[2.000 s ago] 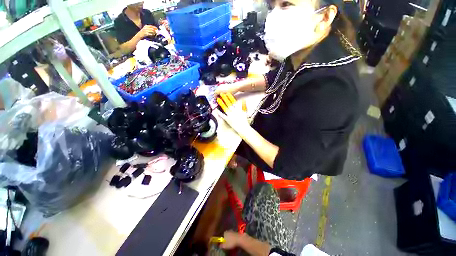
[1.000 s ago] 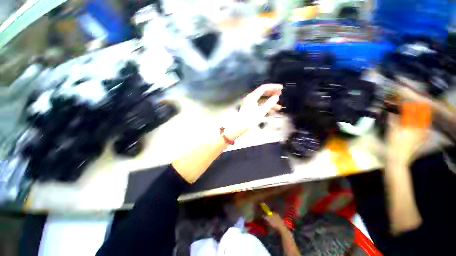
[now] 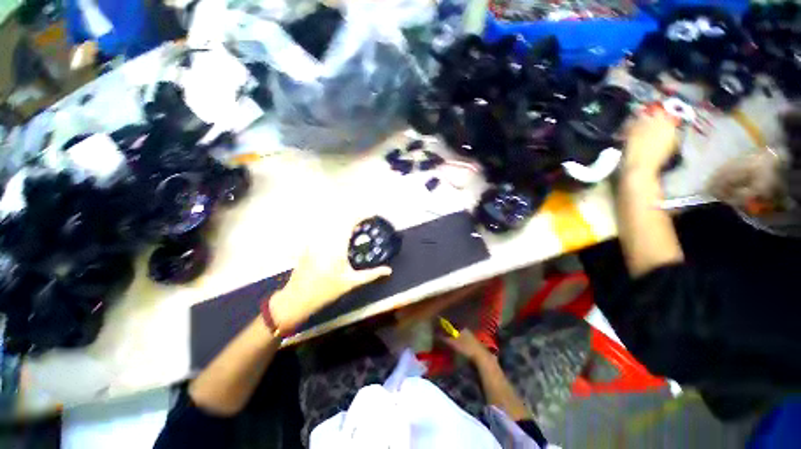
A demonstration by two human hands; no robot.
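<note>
My left hand (image 3: 321, 276), with a red band at the wrist, holds a round black camera head (image 3: 373, 243) over the dark mat (image 3: 439, 250). Its face, with a ring of pale dots, is turned up; my thumb lies along its lower side and my other fingers are mostly hidden. My right hand (image 3: 467, 343) is small and low, below the bench edge, closed on a thin yellow-handled tool (image 3: 449, 327). Another black camera head (image 3: 507, 207) lies at the mat's right end.
Black housings are heaped at left (image 3: 70, 250) and right (image 3: 509, 110). Small black fittings (image 3: 413, 159) lie behind the mat. A clear plastic bag (image 3: 342, 96) and a blue bin (image 3: 606, 39) stand at the back. A neighbouring worker's arm (image 3: 645, 206) reaches in at right.
The view has swung left. My left hand came into view empty near the right heap, and is now back over the mat with a camera head. My right hand still holds the yellow-handled tool.
</note>
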